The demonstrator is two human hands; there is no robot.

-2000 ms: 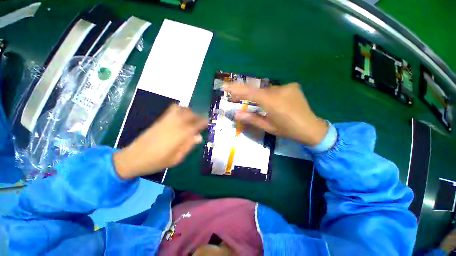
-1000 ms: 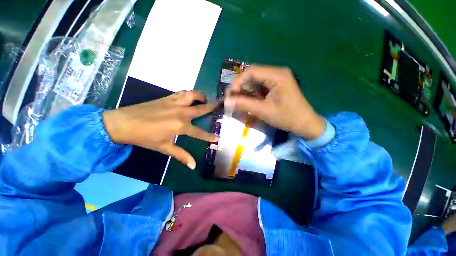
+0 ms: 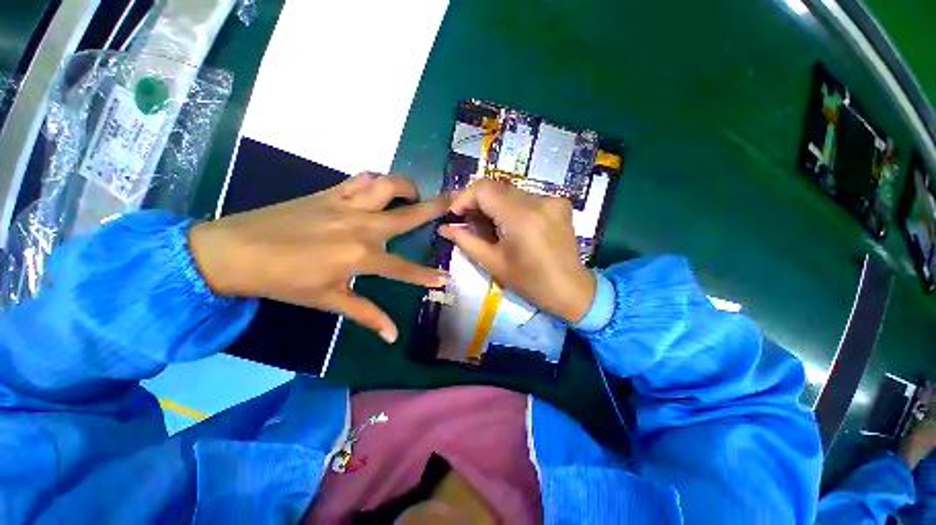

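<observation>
The open tablet assembly (image 3: 552, 154) lies in front of me, its board with silver shields at the top end and an orange flex cable (image 3: 486, 320) down its silver-white area. My left hand (image 3: 318, 246) is spread flat from the left, its fingertips on the tablet's left edge. My right hand (image 3: 518, 241) is over the tablet's upper left part, thumb and index finger close together beside my left index fingertip. I cannot tell whether a tiny piece is between them. A pale band is on my right wrist.
A release liner (image 3: 334, 77), white above and black below, lies left of the tablet. A crinkled plastic bag (image 3: 128, 138) with a green sticker is far left. Another tablet assembly (image 3: 850, 154) and a black strip (image 3: 857, 344) are at the right. A person's hand (image 3: 920, 441) shows at the right edge.
My right hand has moved down and its thumb and finger have come to the tablet's left edge, uncovering the board. My left hand stays spread there. The whole view has shifted slightly.
</observation>
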